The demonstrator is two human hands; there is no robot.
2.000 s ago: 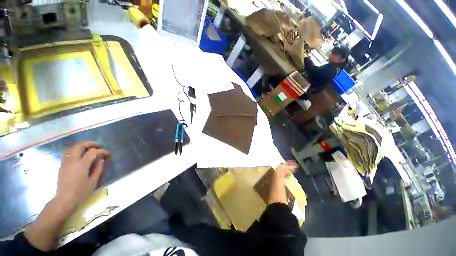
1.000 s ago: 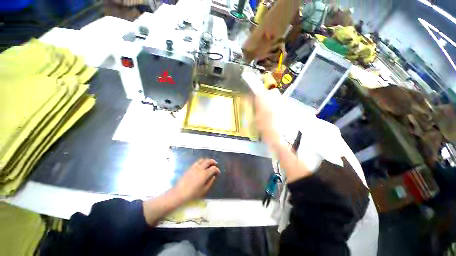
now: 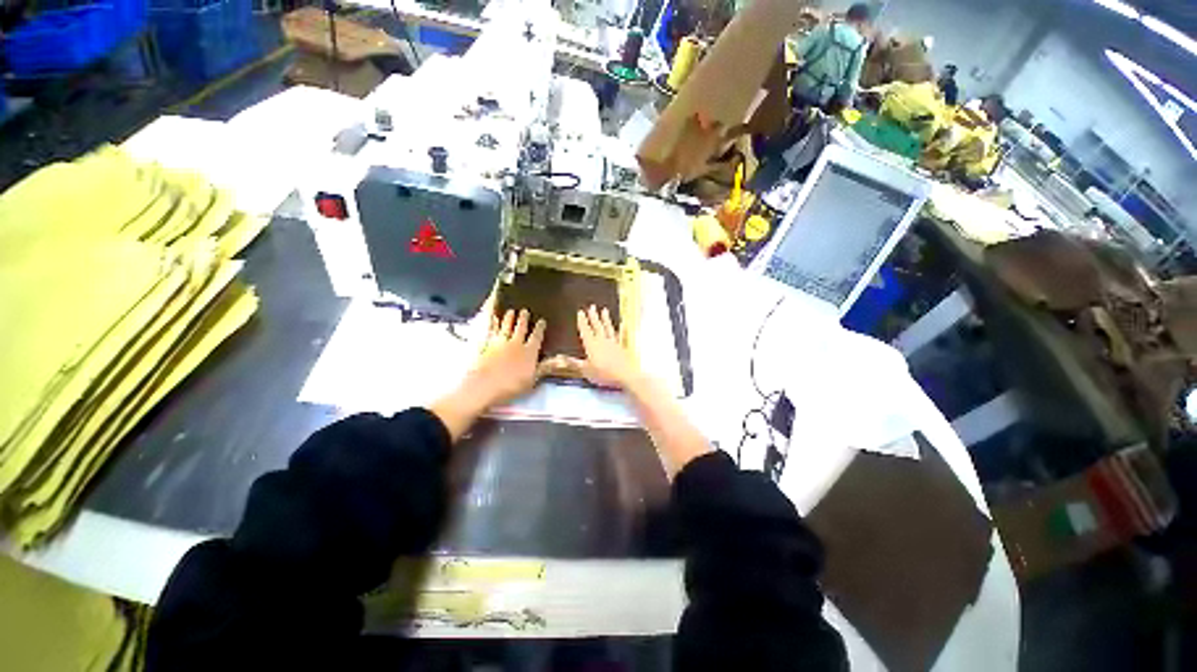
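Note:
A brown fabric piece (image 3: 549, 302) lies inside the yellow-edged clamp frame (image 3: 631, 305), right of the sewing head (image 3: 431, 243). My left hand (image 3: 509, 356) lies on the piece's left part with fingers spread. My right hand (image 3: 600, 348) lies on its right part, fingers pointing away from me. Both hands press flat and neither grips anything. The thumbs are close together near the frame's front edge. The needle area is too small to make out clearly.
A thick stack of yellow panels (image 3: 118, 315) stands at the left. Brown pieces (image 3: 906, 545) lie on the white table at the right. A control screen (image 3: 844, 226) stands behind them, with a black cable (image 3: 754, 427) in front. A person (image 3: 830, 59) is in the far background.
My right hand has moved from the frame's right side onto it, and my left hand has moved forward from the metal plate. The brown piece now shows inside the frame.

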